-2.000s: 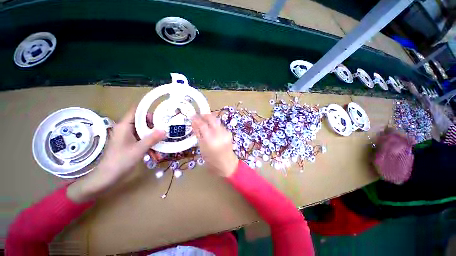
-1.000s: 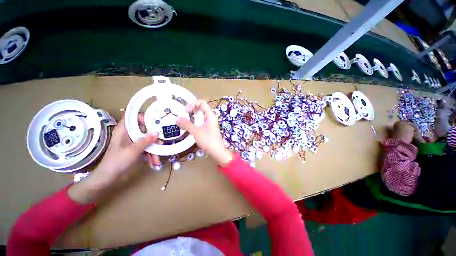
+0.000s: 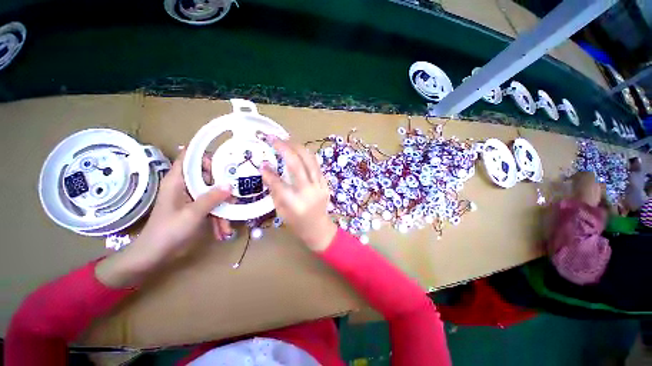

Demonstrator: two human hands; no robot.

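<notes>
A round white housing [image 3: 247, 127] is held a little above the bench, its tab pointing to the belt. A black display module [image 3: 250, 186] sits low in its centre, with thin dark leads on the white mount above it. My left hand [image 3: 182, 207] grips the housing's left and lower rim, with the thumb on the front and fingers behind. My right hand [image 3: 299, 193] is at the housing's right side, its fingertips over the centre mount and inner rim. What lies under those fingertips is hidden. A large tangled pile of wired discs [image 3: 400, 179] lies right of my right hand.
Stacked housings [image 3: 53, 179] lie at the left, with small white pieces [image 3: 117, 241] below them. Two more housings [image 3: 498, 163] lie right of the pile. The green belt [image 3: 322, 61] carries spaced housings behind a grey post [image 3: 529, 53]. Another person's sleeve [image 3: 578, 239] is at right.
The belt housings at upper left have shifted left and up in view. My right hand's fingers have moved over the held housing's centre and right side. My left hand keeps its grip.
</notes>
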